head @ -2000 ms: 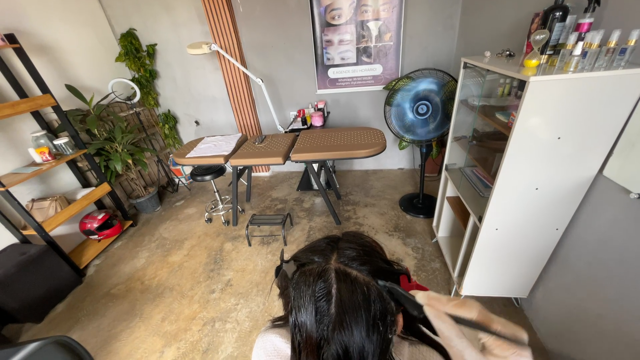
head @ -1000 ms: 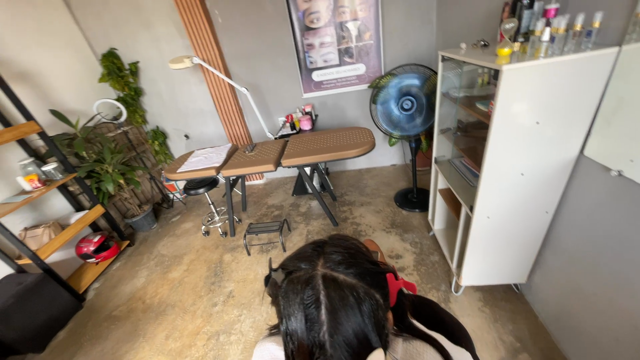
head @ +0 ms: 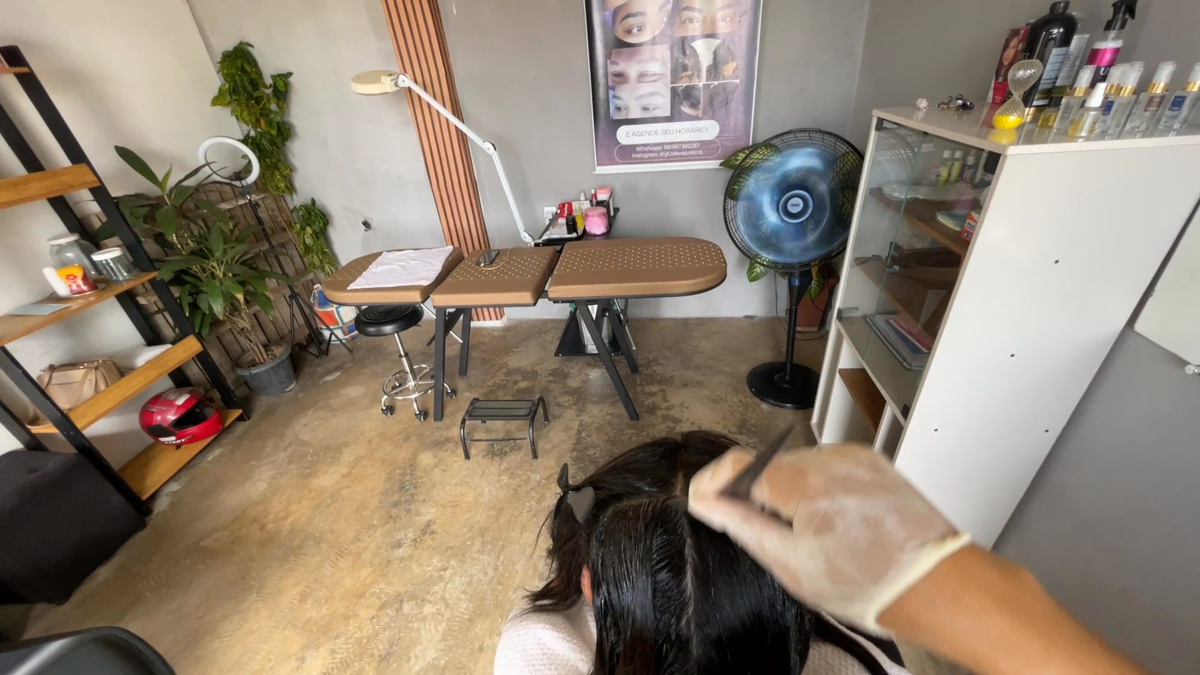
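Observation:
My right hand [head: 834,525], in a pale translucent glove, comes in from the lower right over the crown of a seated person's dark hair [head: 647,572]. Between its thumb and fingers is a thin dark tool [head: 757,464], blurred, its pointed end up; its kind cannot be told. The hair looks wet and is parted down the middle. At the left side of the head a dark hair clip [head: 581,503] holds a section. My left hand is not in view.
A white cabinet [head: 1050,309] with bottles on top stands close on the right. Beyond the head are a black step stool [head: 502,411], a padded treatment table [head: 637,267], a wheeled stool [head: 388,321] and a standing fan [head: 795,206]. A shelf unit [head: 141,375] stands at left.
My right hand, out of view one second ago, is back over the crown with the dark tool. The red clip seen earlier at the right side of the hair no longer shows.

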